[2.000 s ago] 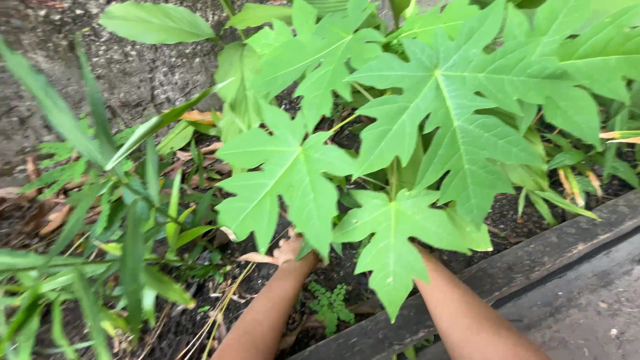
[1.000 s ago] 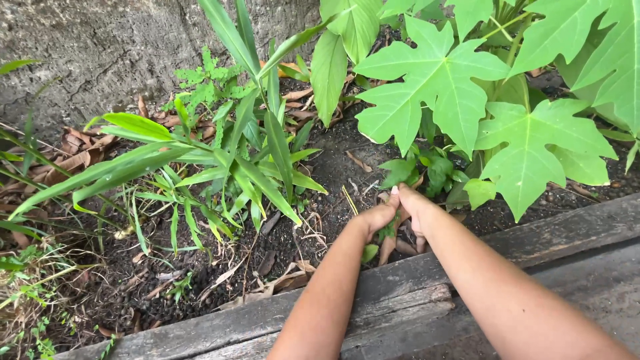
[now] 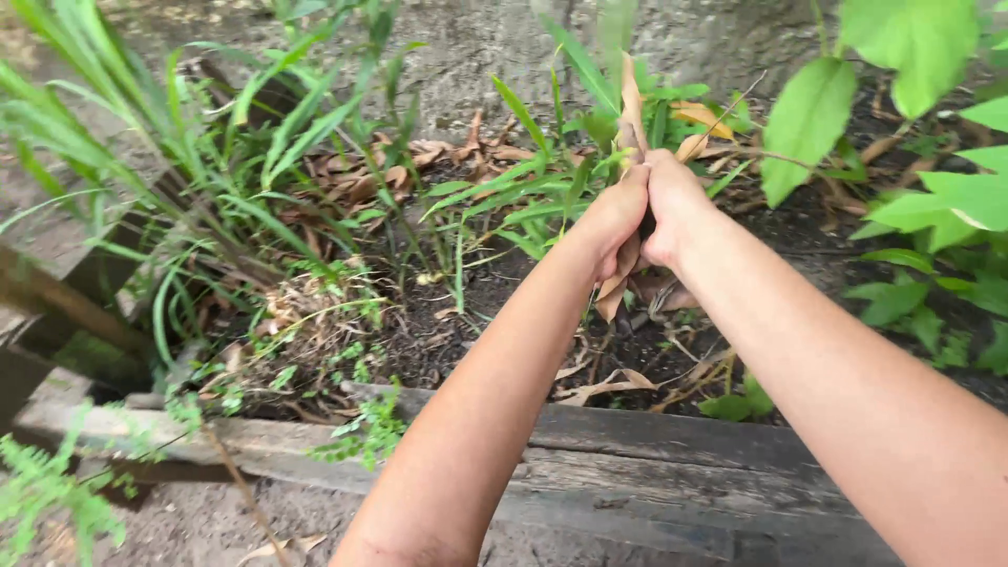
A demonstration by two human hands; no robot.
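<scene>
My left hand (image 3: 618,216) and my right hand (image 3: 673,205) are pressed side by side around a bundle of dry brown leaves (image 3: 622,276). Leaf ends stick out above and below the two hands, and some green blades show among them at the top. The fingers are mostly hidden behind the backs of the hands. Beneath lies dark soil (image 3: 504,276) with scattered dry leaves and twigs. Narrow-leaved green plants (image 3: 528,197) grow just left of my left hand.
A weathered timber edging (image 3: 630,465) runs along the bed's near side. A rough wall (image 3: 472,71) stands behind. Long grassy plants (image 3: 118,134) and a wooden post (image 3: 71,307) are at left; broad-lobed green leaves (image 3: 961,197) hang at right.
The view has shifted left along the bed. My hands, low beside the lobed-leaf plant a second ago, are now nearer the narrow-leaved plants and hold a bundle of dry leaves.
</scene>
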